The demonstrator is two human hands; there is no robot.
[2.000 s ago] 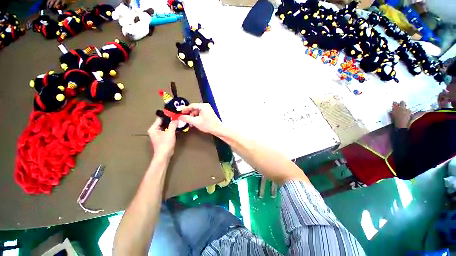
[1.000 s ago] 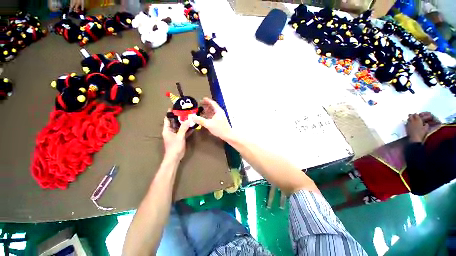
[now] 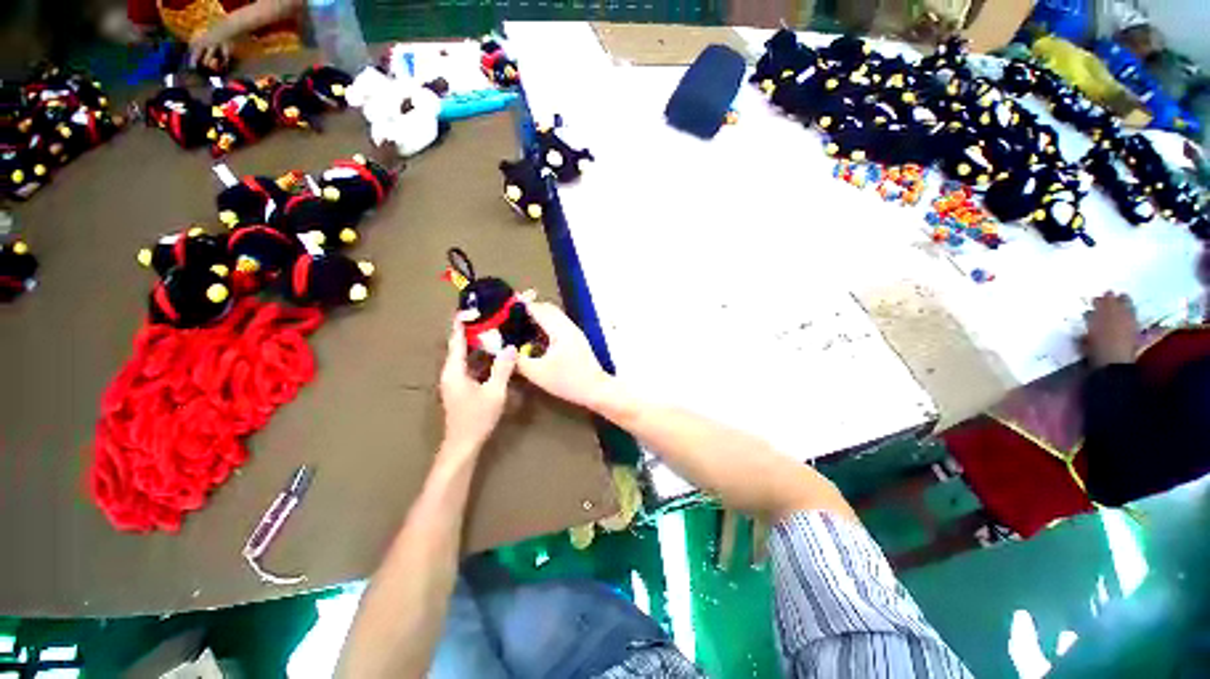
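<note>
A black plush penguin (image 3: 488, 303) with a red scarf round its neck is held between my two hands over the brown table (image 3: 398, 438). It is turned partly sideways, with a small hat and a dark loop at its head. My left hand (image 3: 472, 385) grips its left and lower side. My right hand (image 3: 557, 356) grips its right side. The fingertips partly cover the white belly. A heap of red scarves (image 3: 199, 411) lies to the left, with penguins in red scarves (image 3: 266, 252) just beyond it.
Slim snips (image 3: 276, 515) with a pale cord lie near the front edge. Two black penguins (image 3: 526, 186) sit at the table seam. The white table (image 3: 743, 345) holds a dark blue pouch (image 3: 706, 90), small orange-and-blue pieces (image 3: 958, 212) and a large black penguin heap (image 3: 916, 106). Other people's hands show at right and far left.
The penguin has turned from facing me to partly sideways, and my hands have shifted round it. The view has moved, and another person's hands now show more at the far left.
</note>
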